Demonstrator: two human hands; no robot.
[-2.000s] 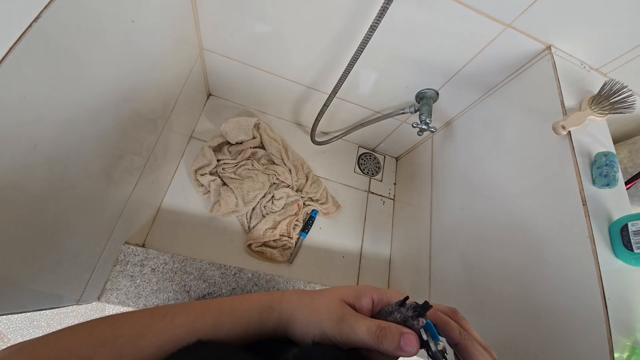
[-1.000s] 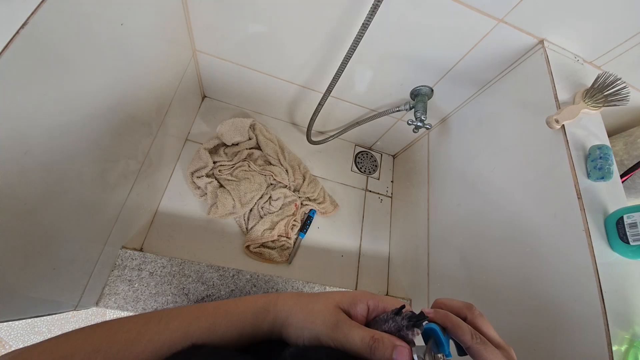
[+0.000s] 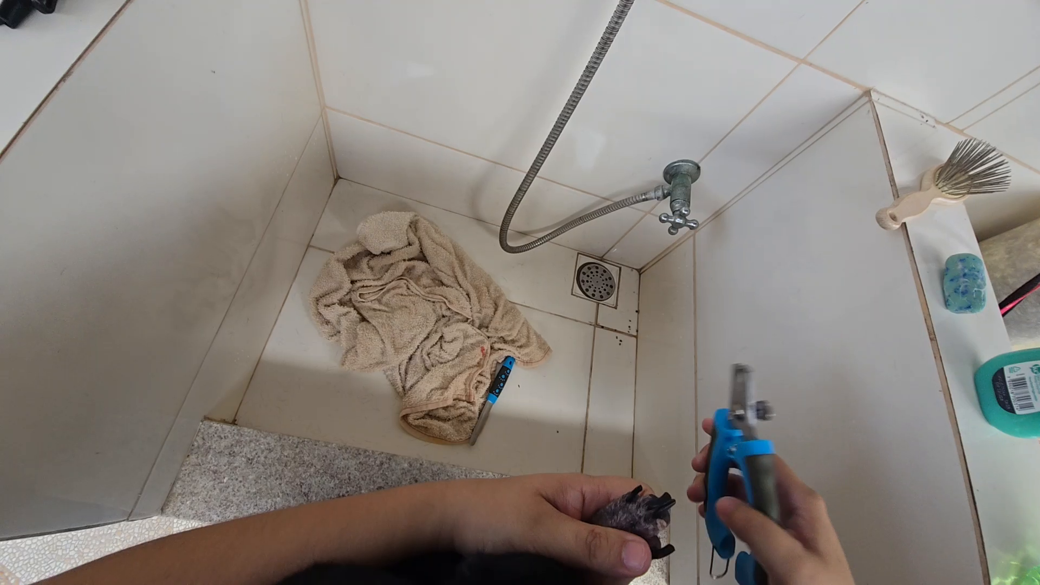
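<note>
My left hand (image 3: 569, 528) is closed around an animal's paw (image 3: 638, 516) with dark fur and black claws, at the bottom of the view. To its right, my right hand (image 3: 772, 520) holds pet nail clippers (image 3: 741, 463) with blue and dark handles, the metal head pointing up, apart from the paw. A blue-and-black handled nail file (image 3: 497, 390) leans against a crumpled beige towel (image 3: 414, 301) on the tiled floor. Dark fur or cloth below my left forearm is mostly cut off by the frame.
A metal hose (image 3: 561, 122) runs to a wall valve (image 3: 680, 195) above a floor drain (image 3: 596, 281). On the right ledge lie a brush (image 3: 946, 183), a blue soap bar (image 3: 964, 283) and a green bottle (image 3: 1007, 390). A granite threshold (image 3: 309, 471) crosses below the towel.
My right hand has moved away from the paw to the right, and the clippers now point up in it. My left hand still holds the paw. The towel and file have not moved.
</note>
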